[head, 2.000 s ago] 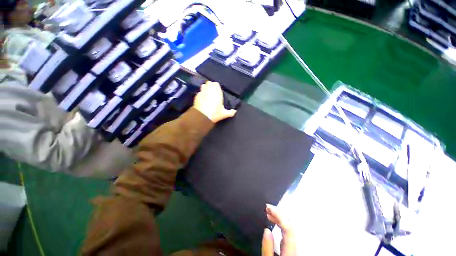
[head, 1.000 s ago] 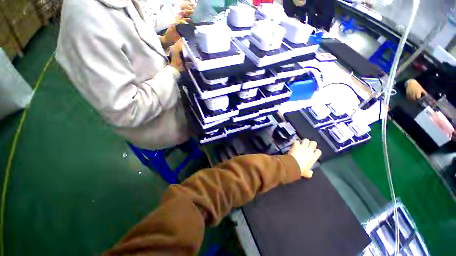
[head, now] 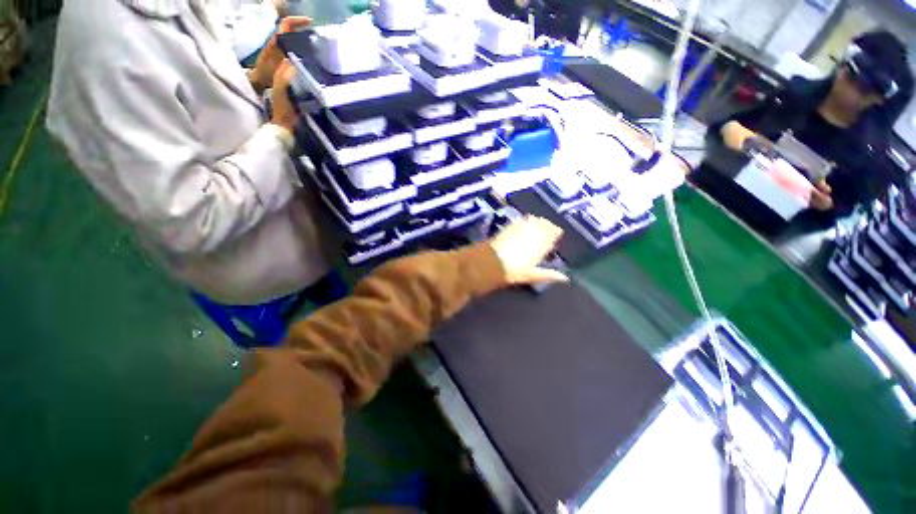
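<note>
My left hand (head: 527,249), in a brown sleeve, reaches to the far edge of the black work mat (head: 552,387). Its fingers curve down over something small and dark that is mostly hidden under the palm, so I cannot tell if it is gripped. Stacked component trays (head: 377,206) with pale edges, holding white vented housings (head: 447,42), stand just beyond and left of the hand. My right hand is out of the picture.
A person in a pale jacket (head: 191,151) stands at left, hands at the stack. An air hose (head: 678,236) hangs down to the air blow gun (head: 733,482). A blister tray (head: 768,387) lies at right. Another person (head: 839,110) sits across, holding a white box.
The view has swung left and up since the first frame. My left hand stays near the mat's far edge, its fingers now curved down. My right hand has left the picture.
</note>
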